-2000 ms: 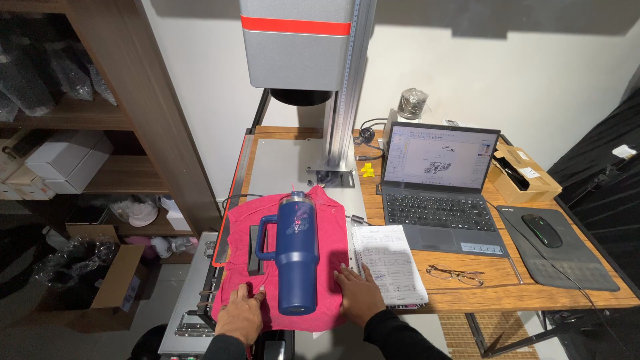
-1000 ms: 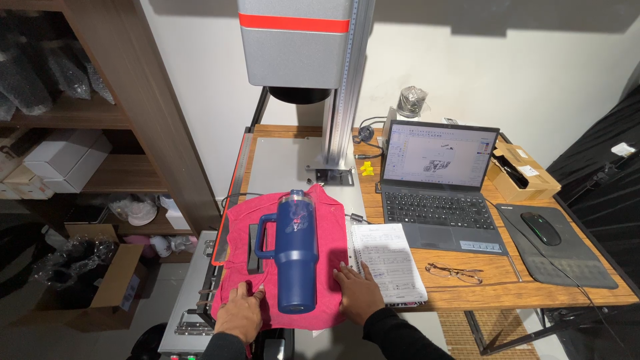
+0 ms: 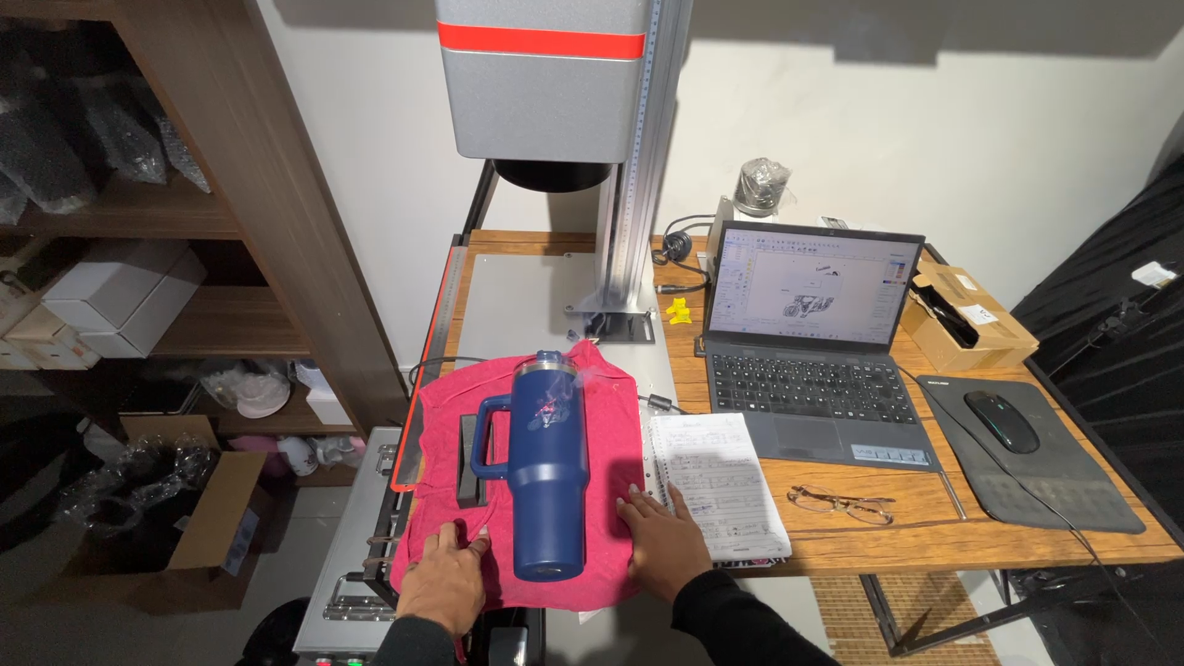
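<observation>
A blue tumbler with a handle (image 3: 548, 490) lies on its side on a pink cloth (image 3: 612, 453), its lid end away from me. A small mark shows on its upper side, with faint smoke around it, below the grey head of a laser engraving machine (image 3: 541, 102). Beside the handle a dark block (image 3: 474, 462) rests on the cloth. My left hand (image 3: 446, 578) lies on the cloth's near left part, fingers slightly bent, apart from the tumbler. My right hand (image 3: 664, 541) rests at the cloth's right edge, fingers spread, near a spiral notebook (image 3: 717, 481). Neither hand holds the tumbler.
Right of the machine column (image 3: 638, 185) stand an open laptop (image 3: 819, 342), eyeglasses (image 3: 840, 504), a mouse (image 3: 1002, 423) on a pad and an open cardboard box (image 3: 971, 319). Yellow pieces (image 3: 679, 311) lie near the column. A wooden shelf (image 3: 268, 213) stands at the left.
Both hands and the tumbler have stayed in place. The mark lit on the tumbler's surface looks different, and wisps of smoke now show near its lid end.
</observation>
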